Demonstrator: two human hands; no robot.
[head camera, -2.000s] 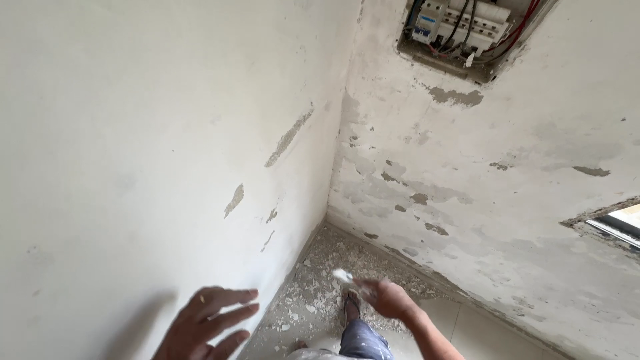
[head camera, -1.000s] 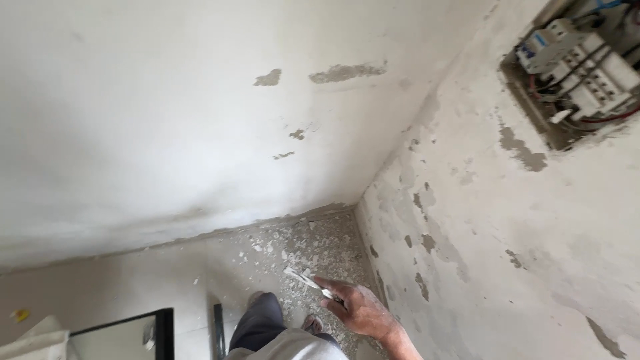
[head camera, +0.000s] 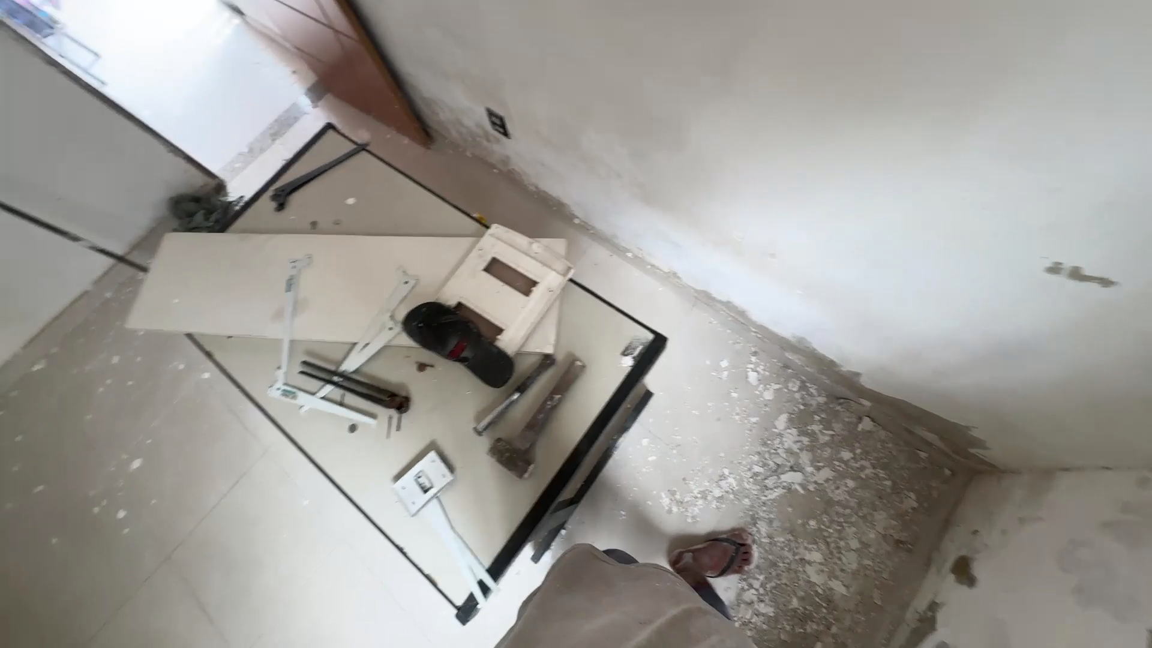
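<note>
Neither my left hand nor my right hand shows in the head view now, so what they hold is hidden. Left of my body stands a low, dark-edged table (head camera: 576, 317). On it rest a hammer (head camera: 537, 423), a thin metal tool (head camera: 515, 396) beside it, and a black sandal (head camera: 459, 345) that overlaps a cream plastic frame (head camera: 513, 277). White metal brackets (head camera: 288, 324) lie partly across a pale board (head camera: 216, 283). A white switch plate (head camera: 423, 483) is near the table's lower end, and a pair of dark rods (head camera: 354, 385) lies mid-table.
Flaked plaster (head camera: 792, 477) covers the floor beside my sandalled foot (head camera: 715, 553), up to the wall corner. A patched white wall (head camera: 765, 135) rises at the right, with a socket (head camera: 497, 122) low on it. A brown door (head camera: 351, 63) stands by a bright opening.
The view has swung widely to the left, onto the table. My right hand, with a pale-bladed tool in it one second ago, has left the view; my left hand was visible two seconds ago.
</note>
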